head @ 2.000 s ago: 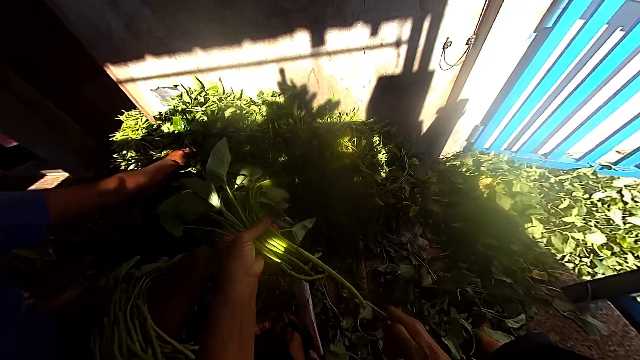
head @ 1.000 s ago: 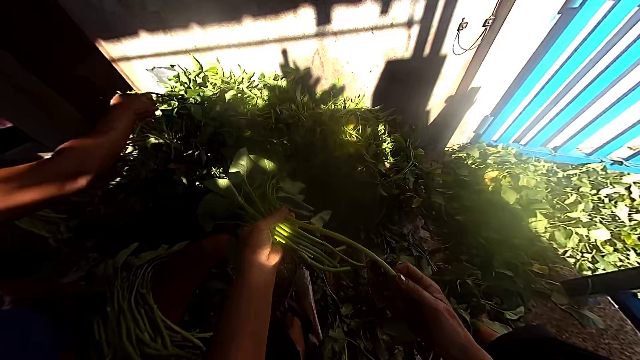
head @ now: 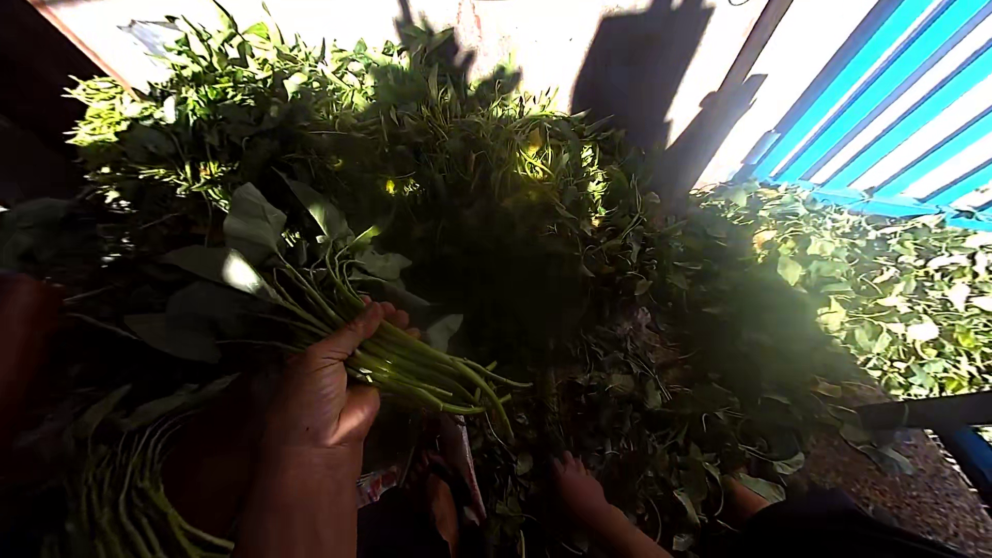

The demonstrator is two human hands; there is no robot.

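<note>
My left hand, left of the middle, is closed around a bunch of leafy green stems. The broad leaves point up and left, and the bare stem ends point right. Low in the view, my right hand is down among dark loose leaves and stems, apart from the bunch; shadow hides what its fingers do. Another bundle of long green stems hangs or lies at the lower left.
A large heap of leafy greens lies along the sunlit wall. More leaves are spread below a blue slatted gate. A blurred part of another person shows at the left edge. A dark bar crosses the lower right.
My right hand has let go of the long stem that reached right from the bunch and has moved down. The other person's arm, stretched over the heap before, has drawn back to the left edge.
</note>
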